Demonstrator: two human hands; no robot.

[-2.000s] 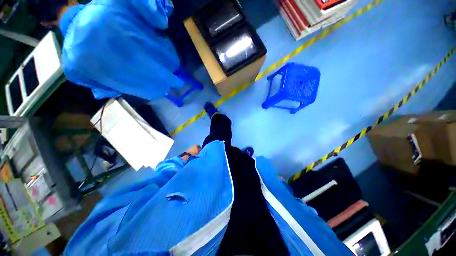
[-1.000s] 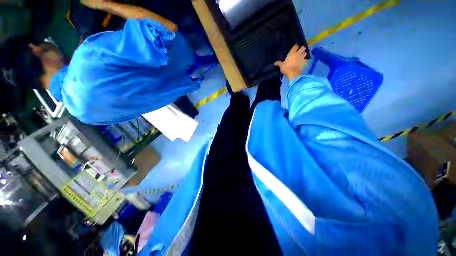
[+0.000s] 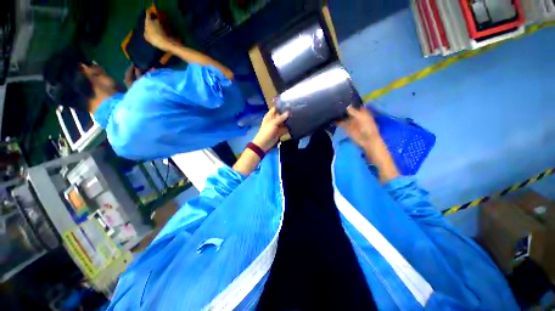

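Note:
A dark panel with a shiny film-like face (image 3: 319,100) is held between my two hands over the near end of the carton. My left hand (image 3: 272,128) grips its left edge, with a dark red band on the wrist. My right hand (image 3: 362,126) is at its right edge, slightly blurred. A black blister tray (image 3: 296,78) lies in the brown carton (image 3: 262,76), with another shiny dark panel (image 3: 299,53) in its far pocket. What lies under the held panel is hidden.
A seated co-worker in a blue smock (image 3: 173,112) is at the left, arms toward a bench. A blue stool (image 3: 406,143) is right of my right hand. White sheets (image 3: 198,165) are behind my left forearm. Stacked trays with an orange-red frame (image 3: 494,18) are top right; cartons (image 3: 511,228) lower right.
My left hand has come into view and grips the panel's left edge. My right hand has moved from the tray to the panel's right edge. The co-worker's arm has shifted.

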